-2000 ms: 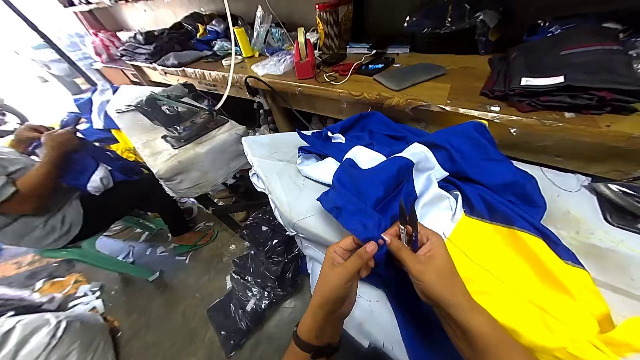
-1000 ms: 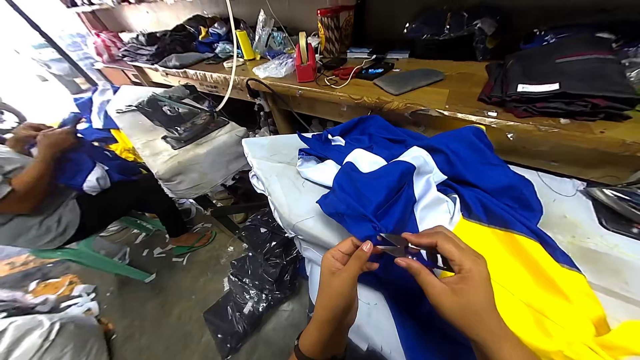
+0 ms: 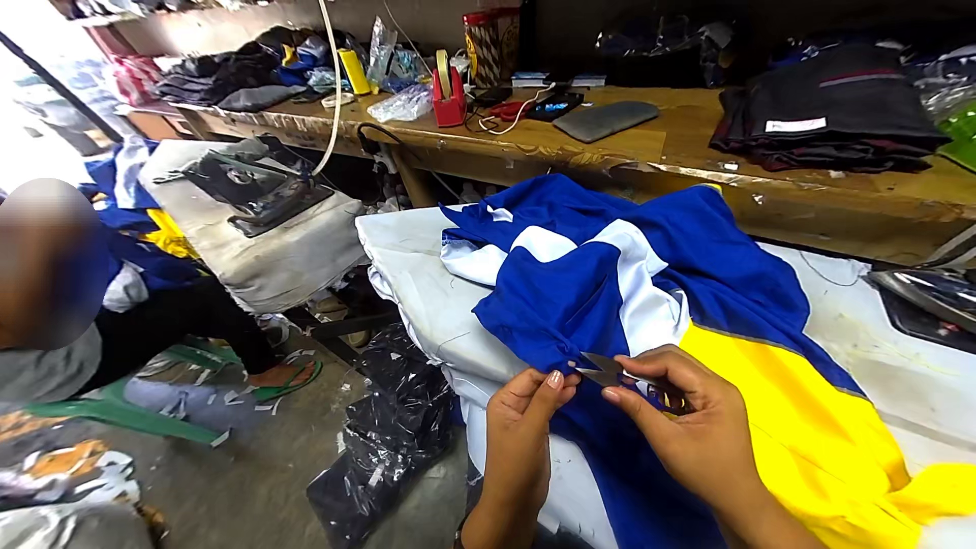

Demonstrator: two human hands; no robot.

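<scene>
A blue, white and yellow fabric garment (image 3: 732, 259) lies in loose folds over a white padded ironing surface (image 3: 412, 267). Near its blue edge, my left hand (image 3: 526, 419) pinches a bit of the blue cloth between thumb and forefinger. My right hand (image 3: 686, 412) holds small thread snips (image 3: 604, 369), whose two parted blades point left at the cloth beside my left fingertips. Part of the snips' body is hidden by my right fingers.
A wooden shelf (image 3: 686, 141) behind holds a red tape dispenser (image 3: 448, 95), a grey pad (image 3: 606, 120) and folded dark garments (image 3: 831, 114). Irons stand at right (image 3: 934, 293) and left (image 3: 263, 187). Another person (image 3: 53, 358) sits at far left. A black plastic bag (image 3: 381, 435) lies below.
My right hand has turned the snips from pointing upward to pointing left, bringing their blades to the cloth at my left fingertips. The garment stays in nearly the same place.
</scene>
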